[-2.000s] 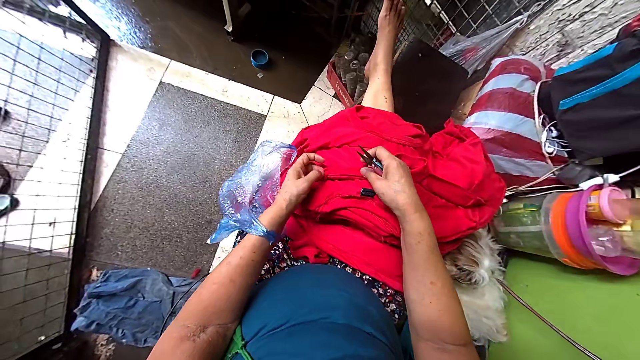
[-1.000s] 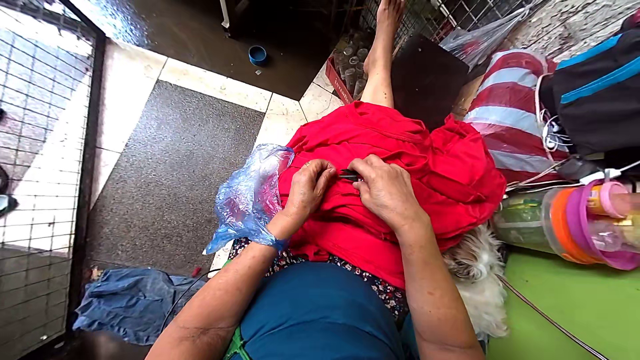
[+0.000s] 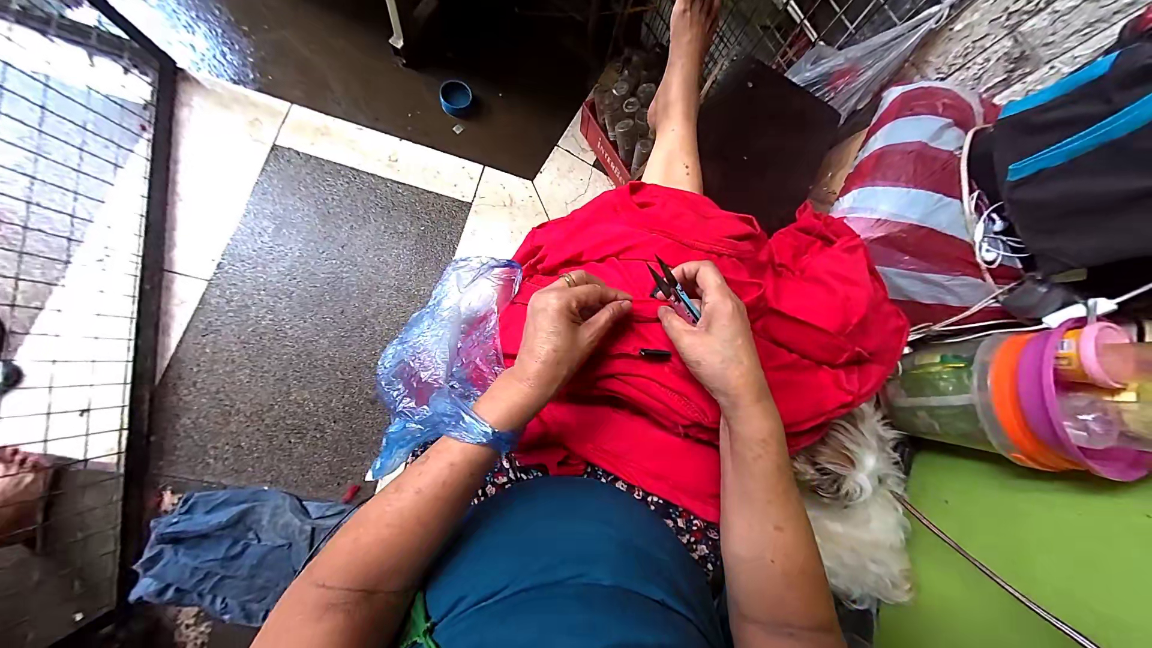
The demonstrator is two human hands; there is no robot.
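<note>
Red cloth [image 3: 585, 432] lies bunched over my lap. My left hand [image 3: 567, 333] is over its left part, thumb and forefinger pinched together; whether they grip cloth or a thread is too small to tell. My right hand [image 3: 720, 337] holds small thread snips [image 3: 679, 297], their two pointed blades apart and directed up and left. Below the snips, a small black object [image 3: 655, 355] lies on the cloth beside my right thumb. A blue translucent plastic bag [image 3: 441, 351] is looped around my left wrist and hangs to the left of the cloth.
A white furry dog [image 3: 855, 513] lies close to my right forearm, with a cord beside it. Plastic containers [image 3: 1035, 400] stand on a green surface [image 3: 1017, 549] at right. A striped bundle [image 3: 909, 198] is beyond. Blue denim cloth [image 3: 234, 549] and a wire-mesh gate [image 3: 153, 270] are at left.
My hands were close together over a dark object one second ago and are now apart. The snips' blades now show above my right hand, and the small black object lies in sight on the cloth.
</note>
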